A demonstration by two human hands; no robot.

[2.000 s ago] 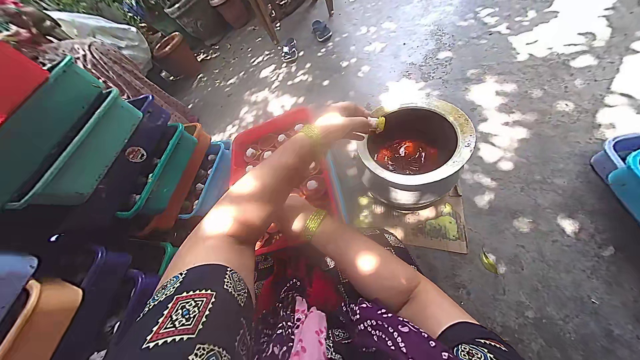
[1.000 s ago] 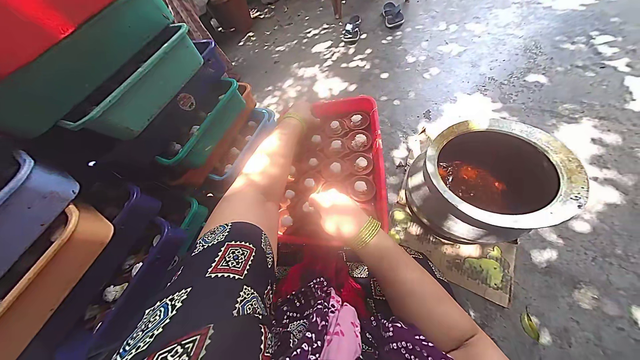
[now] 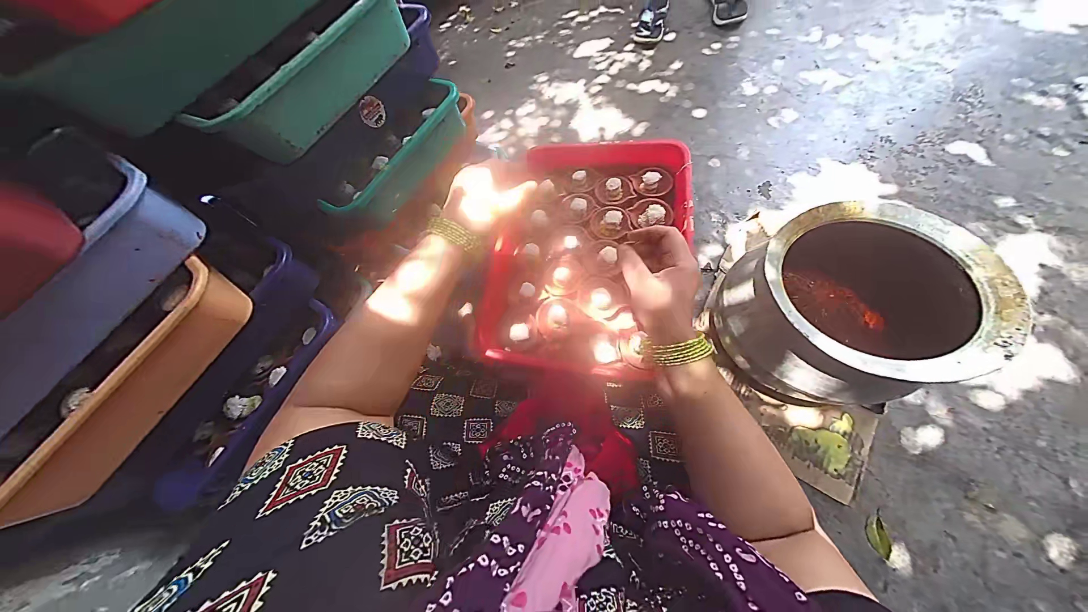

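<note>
A red plastic tray (image 3: 605, 155) lies before my lap and holds rows of small round cups, each with a whitish lump (image 3: 652, 212) on top. My left hand (image 3: 486, 197) is at the tray's upper left edge, washed out by sunlight, with its fingers spread. Over the tray's right side is my right hand (image 3: 661, 272), fingers bent beside one of the cups; whether they pinch anything is not clear. To the right stands a wide metal pot (image 3: 765, 357) with reddish liquid (image 3: 837, 297) inside.
Stacked plastic tubs, among them green (image 3: 297, 110), orange (image 3: 110, 408) and blue ones, rise at the left with whitish lumps inside. A printed cardboard piece (image 3: 816, 450) lies under the pot. Dark footwear (image 3: 650, 24) is on the concrete floor at the top.
My right hand, at the pot two seconds ago, is now over the tray's right side. My left hand has moved to the tray's upper left edge. The view has shifted.
</note>
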